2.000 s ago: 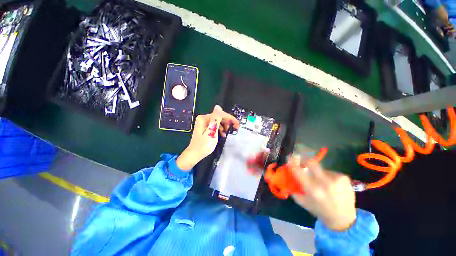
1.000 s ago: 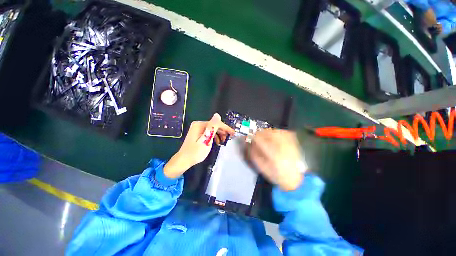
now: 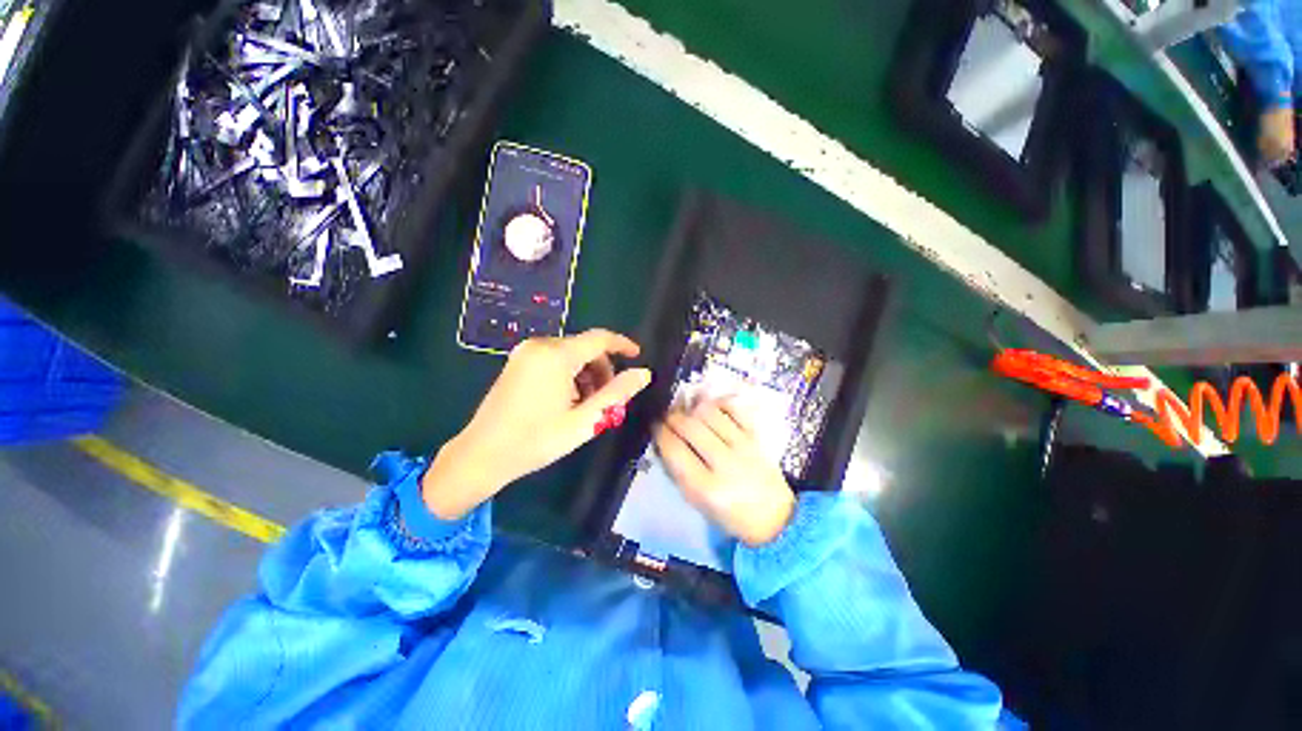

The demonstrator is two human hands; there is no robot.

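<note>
An open tablet unit [image 3: 661, 510] lies in a black foam tray [image 3: 778, 257] in front of me. Its circuit board [image 3: 761, 350], with a teal spot, is at the far end, and a silver-white area fills the rest. My right hand [image 3: 724, 464] lies over the unit just below the board, fingers towards the board's left part; what is under the fingertips is hidden. My left hand [image 3: 538, 407] is at the tray's left edge, thumb and index finger apart, with no part visible between them. A red mark shows near its thumb.
A black bin [image 3: 421, 257] of shiny strips is at the upper left, beside an upright smartphone [image 3: 526, 246]. An orange air gun [image 3: 1050, 374] with coiled hose is at the right. More trayed tablets [image 3: 995, 89] lie beyond the white edge [image 3: 800, 139]. A person's hand [image 3: 1277, 137] shows upper right.
My right hand let go of the air gun, which now lies at the right, and moved onto the unit. My left hand has drawn back left from the board and its fingers have parted.
</note>
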